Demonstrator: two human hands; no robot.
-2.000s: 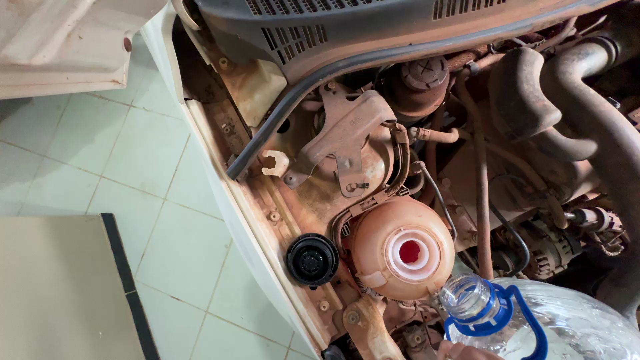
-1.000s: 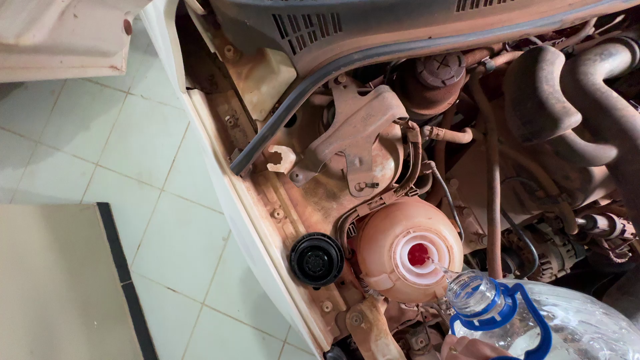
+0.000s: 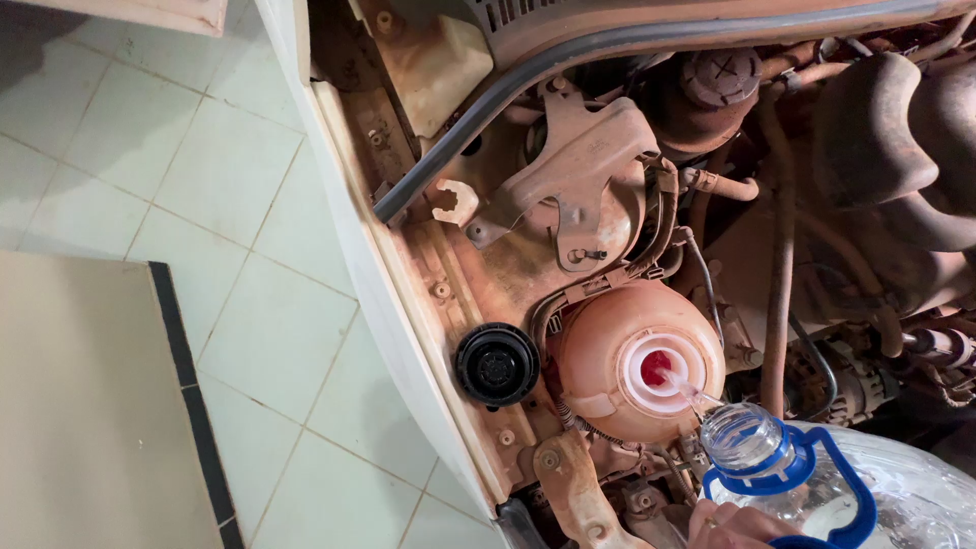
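Note:
The fingers of my left hand (image 3: 736,526) show at the bottom edge, closed at the neck of a large clear plastic bottle (image 3: 900,476) with a blue carrying handle (image 3: 865,496). The bottle lies tilted, its open mouth just off the lower right of the round coolant expansion tank (image 3: 610,324). Clear liquid runs from it into the tank's open filler neck, where red shows inside. A black screw cap (image 3: 497,364) rests on the body ledge left of the tank. My right hand is out of view, and the bottle's far end is cut off.
Dusty hoses (image 3: 778,305) and a large duct (image 3: 877,130) lie to the right. A metal bracket (image 3: 579,168) and a capped reservoir (image 3: 720,80) sit above the tank. The white fender edge (image 3: 396,328) borders the tiled floor (image 3: 297,343).
Two seconds ago no stream was plain at the bottle's mouth; now a clear stream reaches the filler neck. The cap remains on the ledge.

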